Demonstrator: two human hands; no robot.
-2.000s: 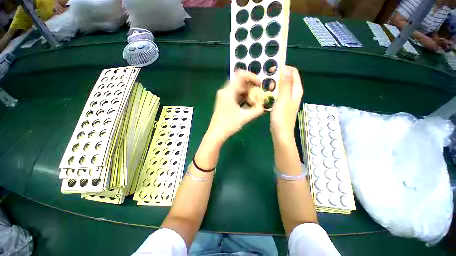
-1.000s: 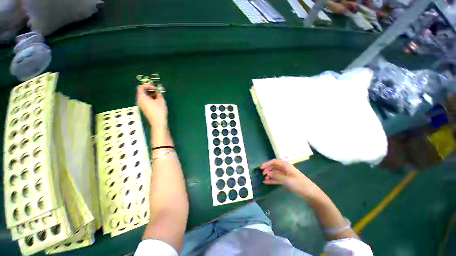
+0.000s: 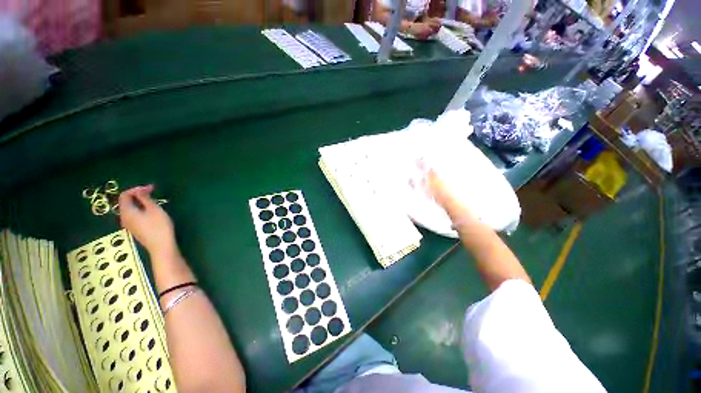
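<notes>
A white punched sheet [image 3: 277,284] lies flat on the green table, its holes showing the dark top; a thin ring shows in or over one hole near its far end. My left hand [image 3: 146,219] is at the left beside a small pile of pale-yellow ring scrap [image 3: 100,201], its fingers apart, with no sheet in them. My right hand [image 3: 424,183] is at the whitish plastic bag [image 3: 480,188]; its fingers are washed out against the bag, so what they hold cannot be told. The filled sheet stack [image 3: 361,201] lies against the bag's left side.
Unfilled yellow sheets [image 3: 123,315] and a fanned stack [image 3: 42,307] are at the lower left. Grey-white strips [image 3: 307,47] lie at the far side. A metal upright [image 3: 480,65] and crumpled clear plastic [image 3: 511,119] stand beyond the bag. Other people's hands [image 3: 423,29] are at the far bench.
The sheet held up at first now lies on the table. My left hand let rings go at the left. My right hand moved from beside the sheet to the bag. The view has turned right.
</notes>
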